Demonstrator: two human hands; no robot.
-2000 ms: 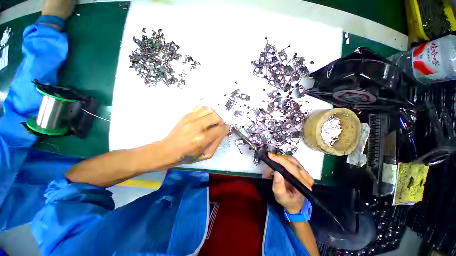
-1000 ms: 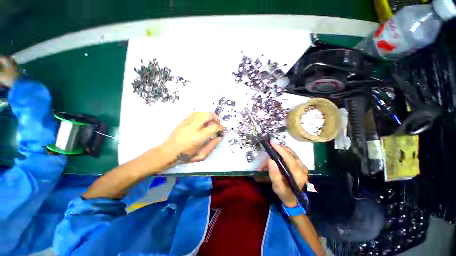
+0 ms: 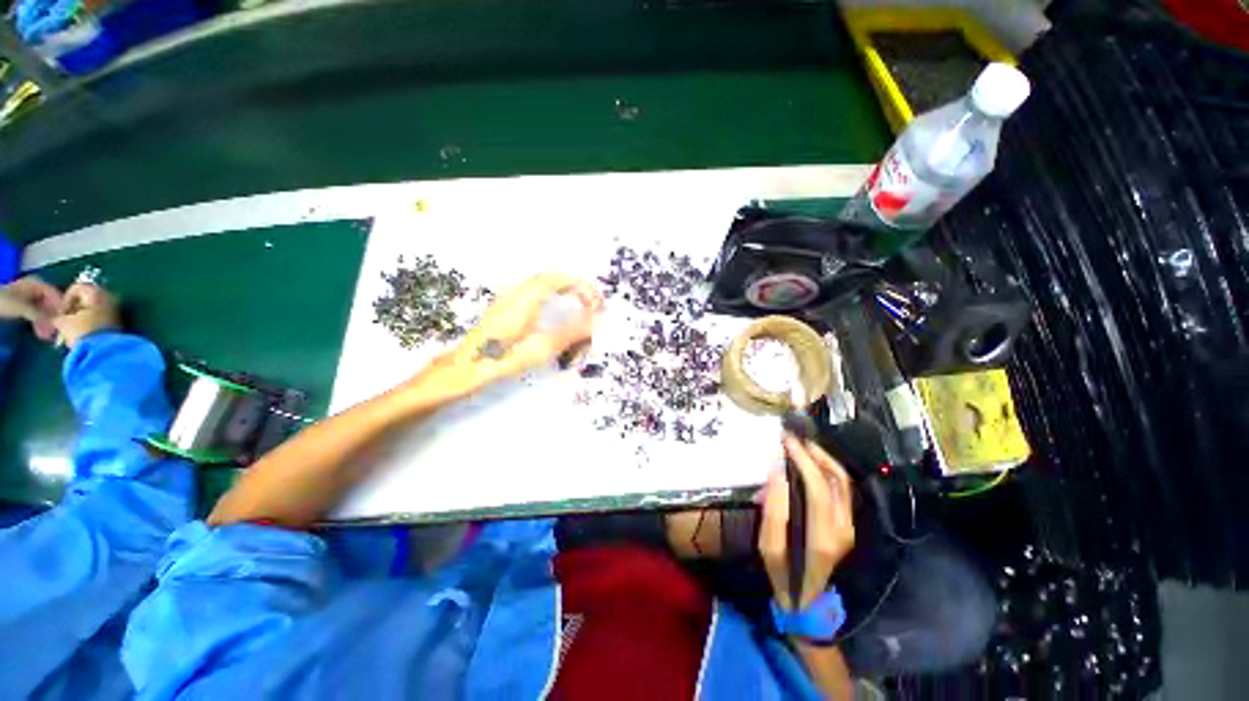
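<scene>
My right hand point(image 3: 808, 516) holds the black soldering iron point(image 3: 797, 548), its tip end at the near rim of the tan tape roll point(image 3: 811, 359) with white material in its centre. My left hand point(image 3: 543, 323) is over the white sheet point(image 3: 473, 452), at the left edge of the larger pile of small dark and silvery components point(image 3: 660, 370). Its fingers are bent down and blurred; whether they hold a part is hidden. A smaller greenish-dark pile point(image 3: 419, 300) lies on the sheet's left side.
Left of the sheet is a solder wire spool point(image 3: 200, 418). At right are a black housing point(image 3: 784, 281), a plastic bottle point(image 3: 945, 148), a yellow sponge point(image 3: 973, 421) and black sheeting. A yellow bin point(image 3: 907, 99) stands behind. A blue-sleeved person's hands point(image 3: 69, 308) are at far left.
The view has shifted. The iron has moved right from the larger pile to the tape roll. My left hand has moved farther back on the sheet. The other person's hands are together in view.
</scene>
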